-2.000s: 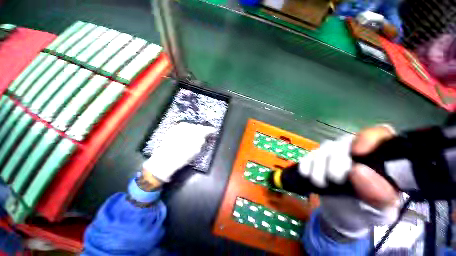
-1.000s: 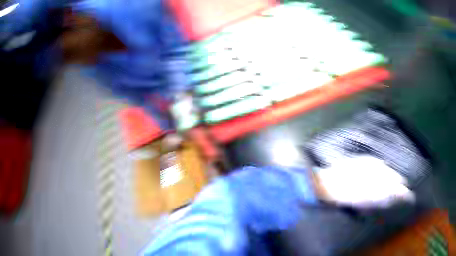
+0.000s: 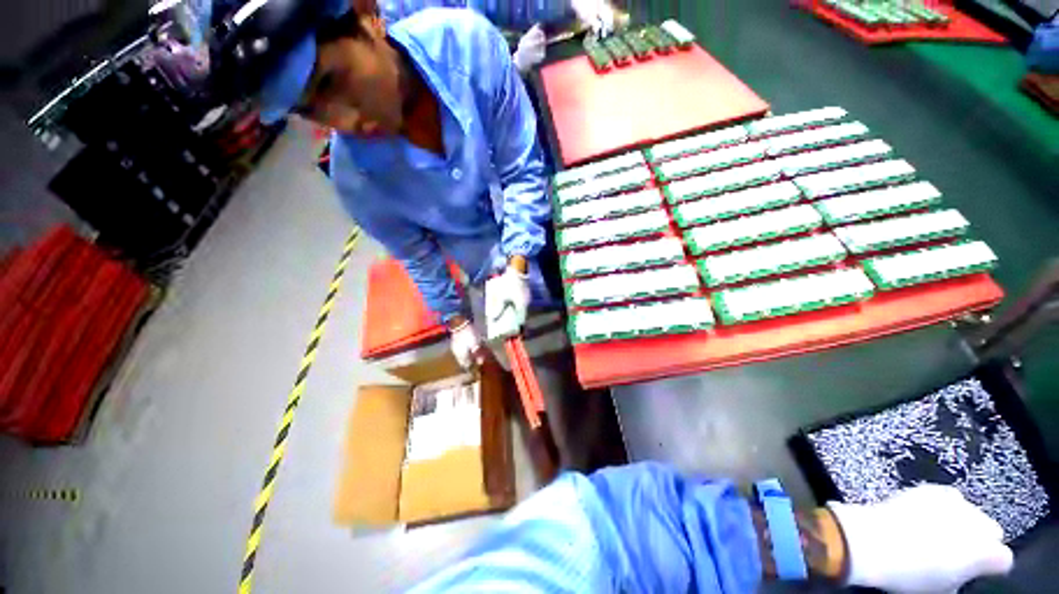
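The black screw tray (image 3: 859, 470) full of small silvery screws lies at the lower right. My left hand (image 3: 923, 540), in a white glove with a light blue band at the wrist, rests at the tray's near edge over some screws. Its fingertips point right and down; whether they hold a screw cannot be told. My right hand, the screwdriver and the orange fixture are not in view. Rows of green-edged bars with whitish tops (image 3: 790, 284) lie on a red board (image 3: 697, 360) beyond the tray.
A person in blue (image 3: 465, 128) with white gloves bends over an open cardboard box (image 3: 436, 499) on the floor at left. Another red board (image 3: 639, 99) lies farther up the dark green bench. Red sheets (image 3: 58, 337) are stacked at far left. Yellow-black tape (image 3: 287, 418) marks the floor.
The view has swung left, bringing in the person, box and floor. The fixture, my right hand and the screwdriver have left the picture. My left hand remains at the screw tray.
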